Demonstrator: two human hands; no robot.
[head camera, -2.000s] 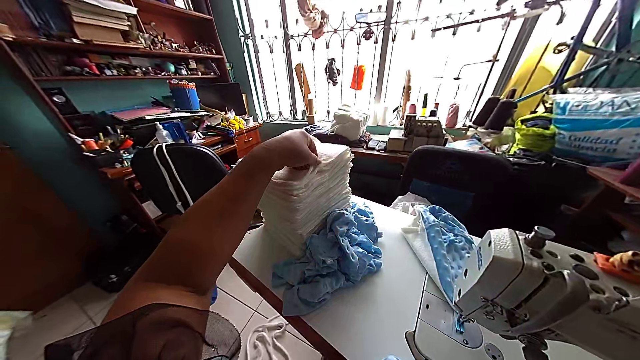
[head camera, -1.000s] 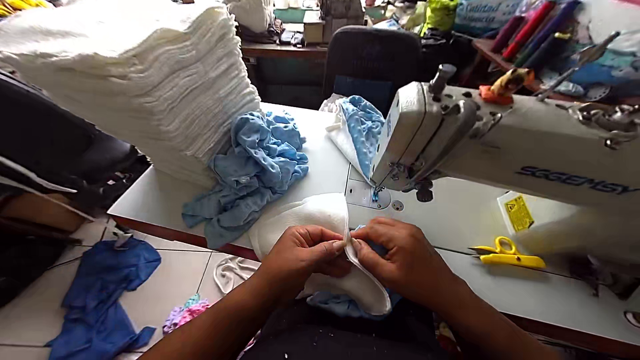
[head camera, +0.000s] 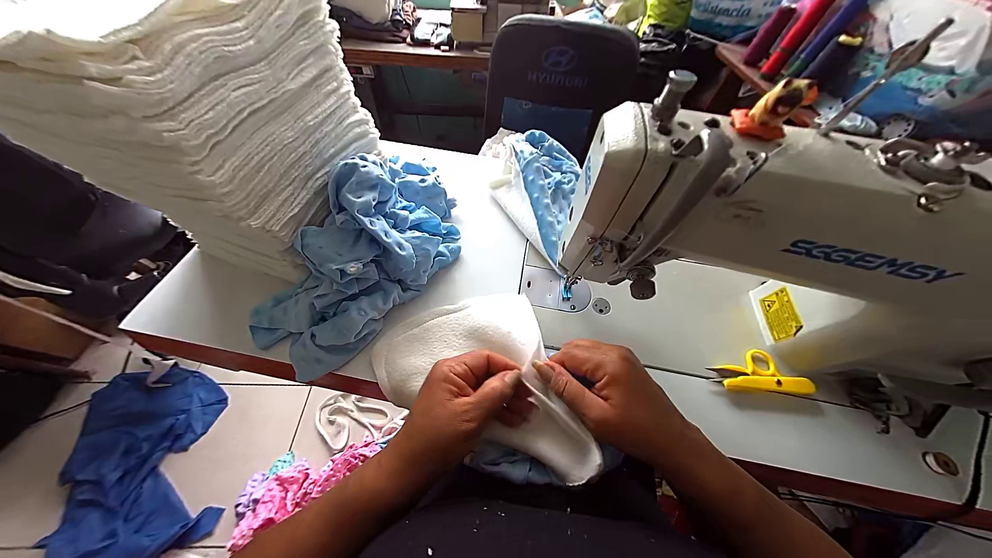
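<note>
My left hand (head camera: 473, 399) and my right hand (head camera: 608, 391) pinch the edges of a white fabric piece (head camera: 473, 329) between thumbs and fingers, close together at the table's front edge. Light blue dotted fabric (head camera: 515, 465) shows beneath it over my lap. Beyond my hands stands a white sewing machine (head camera: 775, 209), its presser foot (head camera: 570, 287) above the needle plate (head camera: 546, 293). A blue and white fabric piece (head camera: 535, 186) lies behind the foot. Left of my hands is a crumpled light blue dotted cloth (head camera: 368, 248).
A tall stack of white cloths (head camera: 194, 116) stands at the table's left. Yellow thread snips (head camera: 763, 376) and a small spool (head camera: 940, 463) lie on the right. A dark chair (head camera: 562, 70) is behind the table. Blue cloth (head camera: 136, 457) and pink fabric (head camera: 310, 488) lie on the floor.
Two seconds ago one hand was on top of the white stack. One second ago both hands held the white fabric near the table's edge, as they do now. The view has tilted down.
</note>
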